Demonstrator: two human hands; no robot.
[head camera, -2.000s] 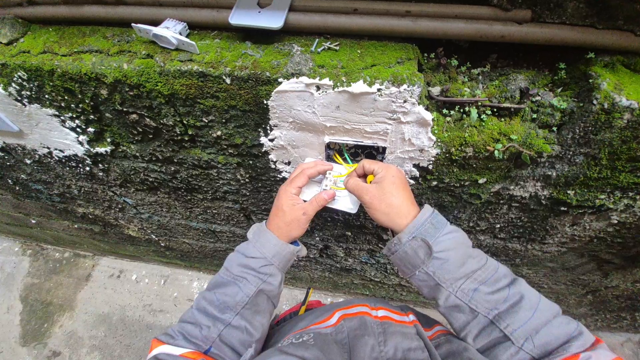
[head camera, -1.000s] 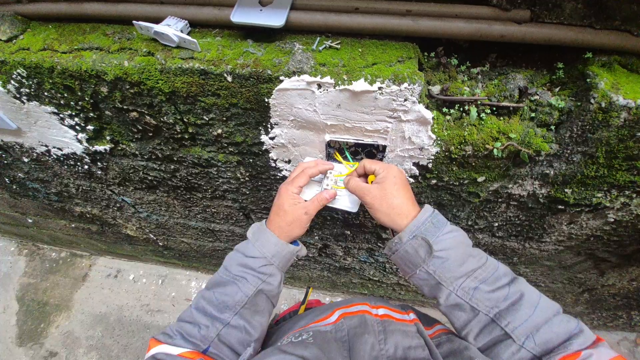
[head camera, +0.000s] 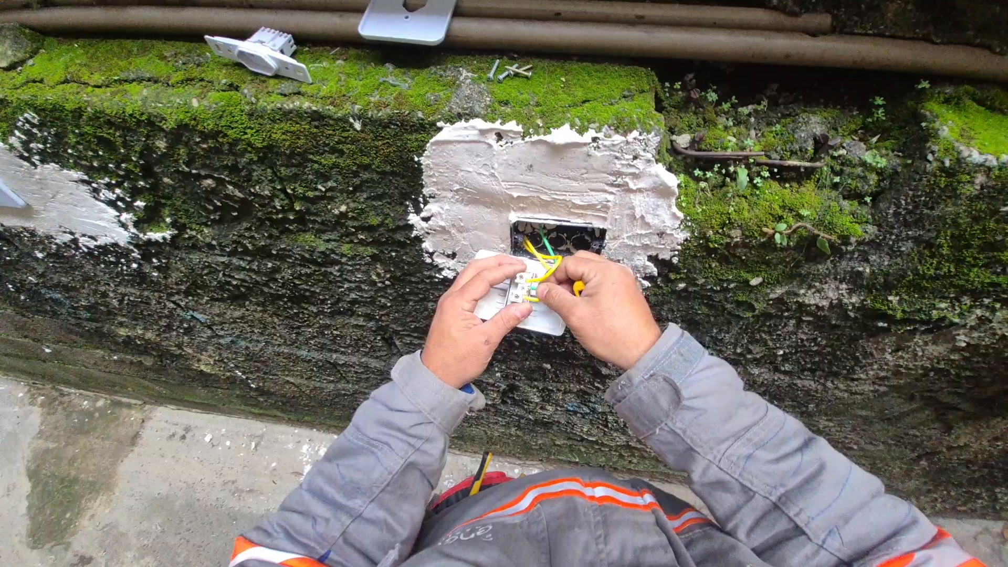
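Observation:
A white electrical faceplate (head camera: 545, 321) with terminals on its back lies in my left hand (head camera: 468, 315), whose fingers and thumb grip it from the left. Yellow and green wires (head camera: 546, 260) run from the recessed wall box (head camera: 579, 236) down to the terminals. At the right side of the terminals, my right hand (head camera: 606, 307) pinches at the wires with thumb and forefinger. A yellow thing, perhaps a screwdriver handle (head camera: 579, 288), shows between its fingers; the rest of it is hidden. Pale plaster (head camera: 543, 177) surrounds the box.
On the mossy ledge sit a white socket module (head camera: 264, 57), several screws (head camera: 512, 72) and a white cover plate (head camera: 405, 22). Brown pipes (head camera: 630, 43) run behind. Another plaster patch (head camera: 63, 197) is at far left. A yellow-and-black tool (head camera: 480, 474) is near my waist; concrete floor (head camera: 197, 457) lies below.

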